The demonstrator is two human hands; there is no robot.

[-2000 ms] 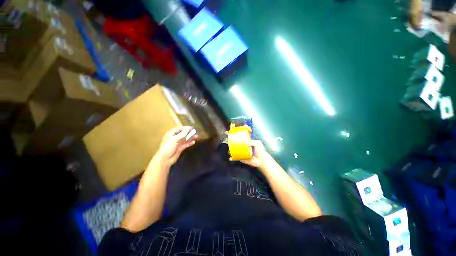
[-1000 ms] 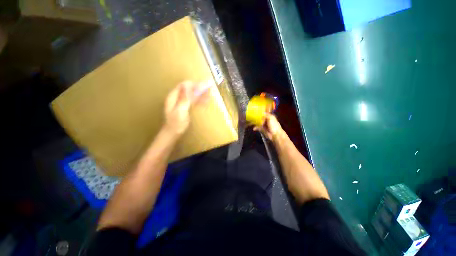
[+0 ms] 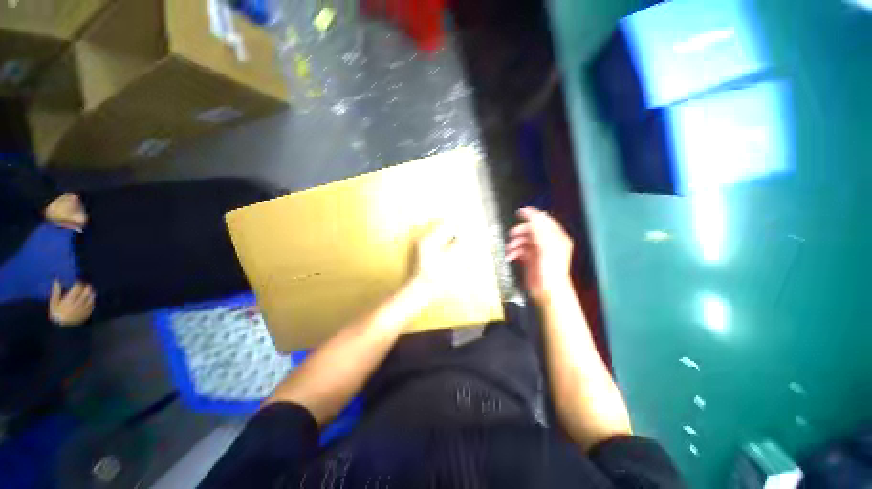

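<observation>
A brown shipping carton [image 3: 325,258] is in front of me, its plain face up, left of the bench edge. My left hand [image 3: 438,263] lies on the right part of that face; it is blurred and pale in glare, and I cannot tell whether it holds anything. My right hand [image 3: 543,250] is just right of the carton, apart from it, with fingers apart. No tape dispenser shows in it.
The green bench [image 3: 660,315] runs along the right with blue-black boxes [image 3: 731,134] on it. Cartons [image 3: 182,86] stand upper left. A blue crate [image 3: 225,353] of small white items is lower left. Another person's hands [image 3: 72,304] and dark clothes show at left. A red object [image 3: 416,21] is at the top.
The yellow tape and dispenser are gone from my right hand, which is now open. The carton looks lower and smaller in view. Another person has come into view at left.
</observation>
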